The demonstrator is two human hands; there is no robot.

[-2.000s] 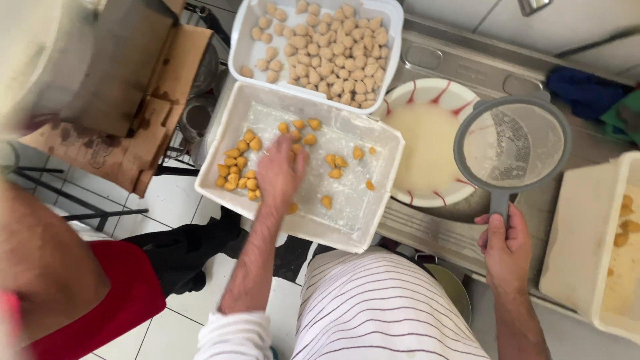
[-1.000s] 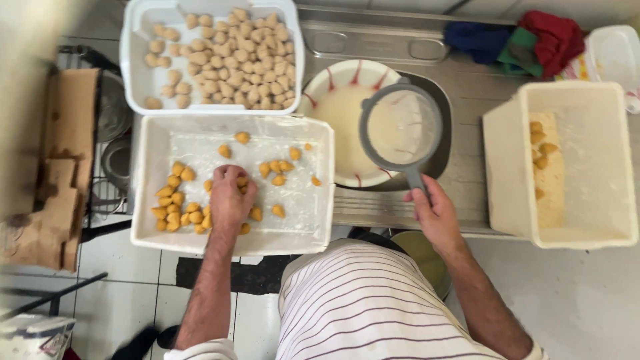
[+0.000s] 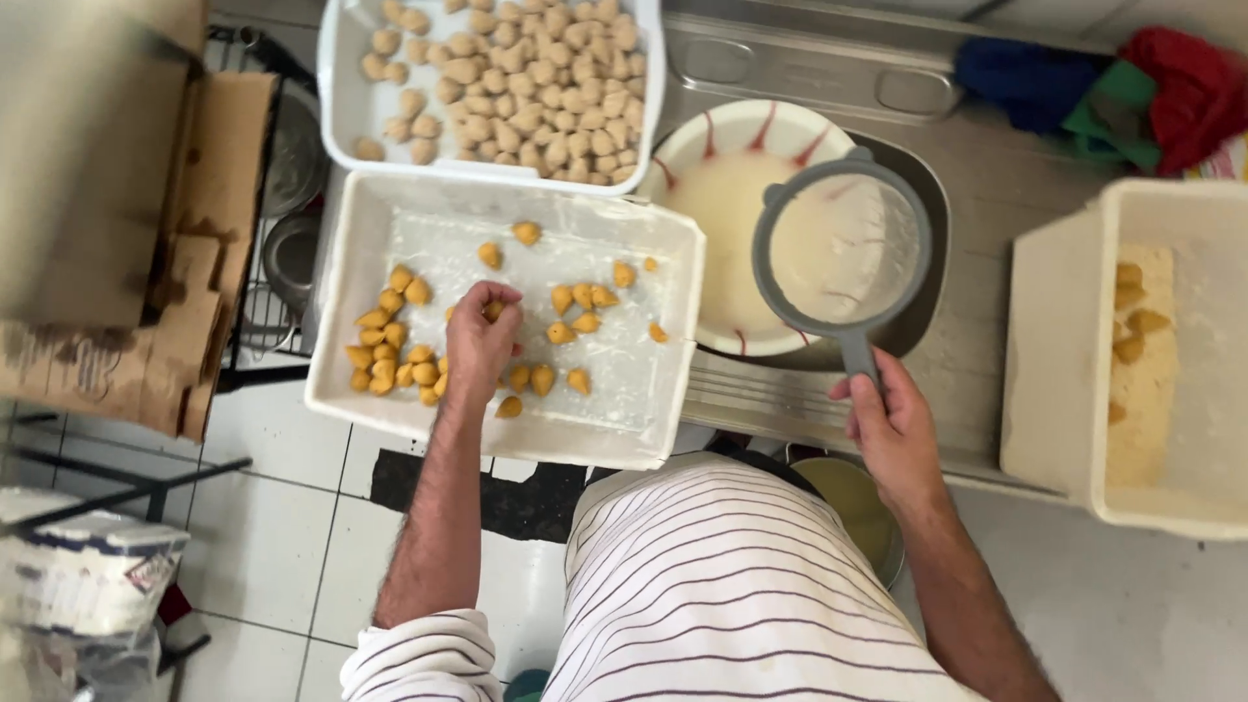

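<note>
My left hand (image 3: 483, 336) reaches into a white plastic tub (image 3: 687, 283), its fingers around a yellow teardrop-shaped dough piece (image 3: 493, 311). Other yellow pieces (image 3: 385, 336) lie grouped at the tub's left and scattered at its right. With my right hand (image 3: 887, 419) I hold a grey-rimmed fine-mesh strainer (image 3: 843, 249) by its handle, above a white basin (image 3: 721, 146) of pale, milky liquid. Behind the tub, a second white tub (image 3: 653, 88) holds many breaded, teardrop-shaped pieces (image 3: 546, 88).
The basin sits in a stainless steel sink (image 3: 936, 253). On the right stands a deep cream container (image 3: 1058, 341) with yellow pieces on pale crumbs. Coloured cloths (image 3: 1121, 97) lie at the back right. Cardboard (image 3: 195, 331) and a metal rack (image 3: 258, 195) are at left.
The person in red at the lower left has left the view. My left hand stays among the yellow pieces and the strainer remains over the basin. The view has shifted.
</note>
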